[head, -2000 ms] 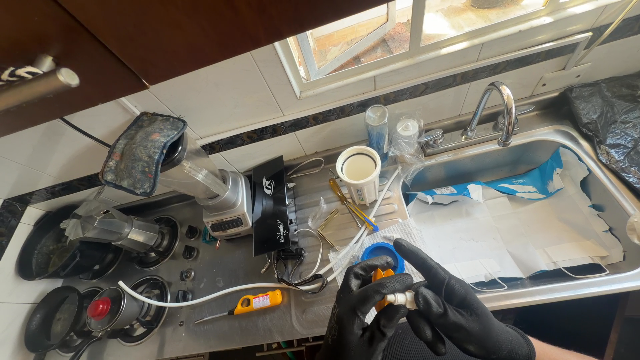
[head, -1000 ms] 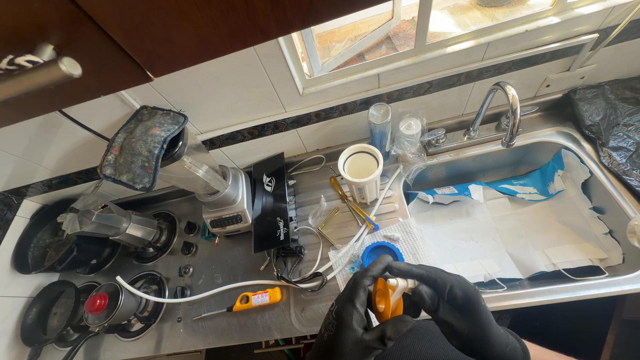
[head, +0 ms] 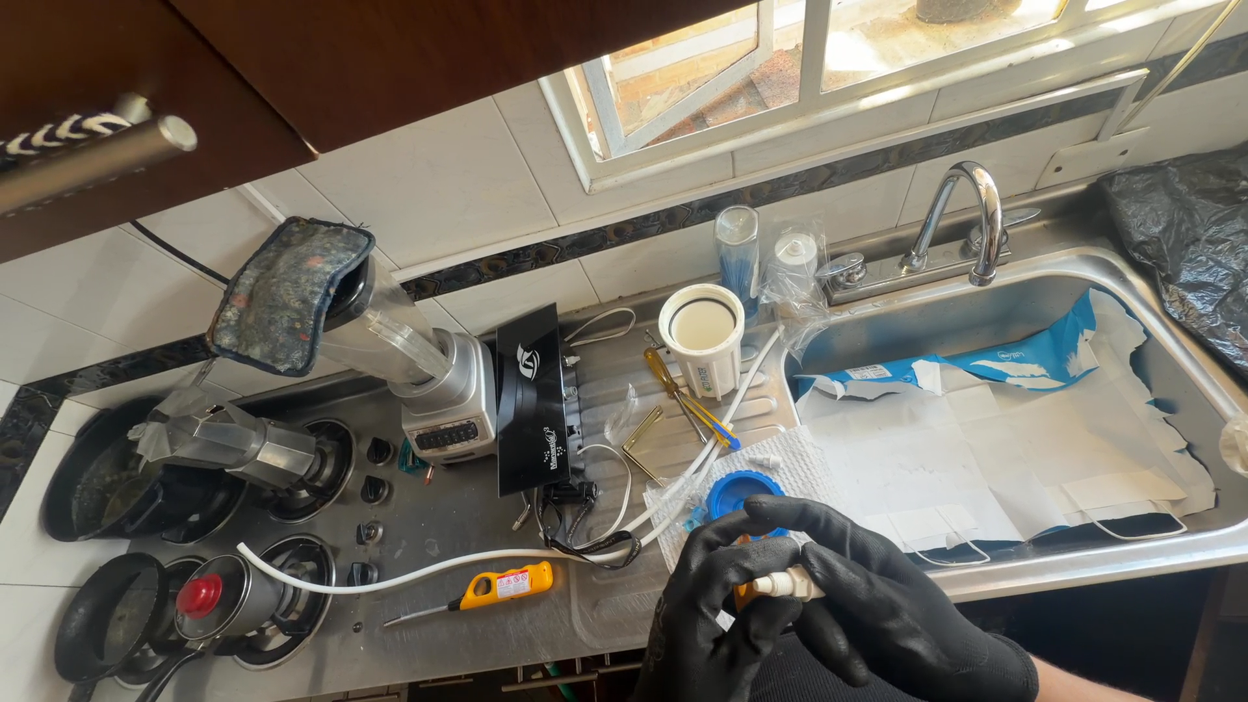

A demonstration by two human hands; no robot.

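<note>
Both of my hands wear black gloves and meet at the lower middle, in front of the counter. My left hand [head: 717, 600] is closed around a small orange roll [head: 746, 593], mostly hidden by the fingers. A small white plastic threaded fitting [head: 788, 584] lies between the hands, its right end pinched by my right hand [head: 877, 595]. Just beyond the fingertips a blue plastic cap [head: 743, 490] rests on a white paper towel [head: 819, 458]. Farther back stands a white filter housing [head: 704, 341], with screwdrivers [head: 678, 390] beside it.
A sink [head: 1121, 575] lined with paper lies right, behind it a faucet [head: 975, 214]. White tubing [head: 458, 564] and a yellow lighter [head: 507, 585] lie on the steel counter. A blender [head: 453, 400], moka pot [head: 253, 444] and pans [head: 112, 614] stand left. A wooden cabinet hangs overhead.
The fingers of both hands have shifted around the orange roll and white fitting. The roll showed more plainly a second ago and is now largely covered by my left hand.
</note>
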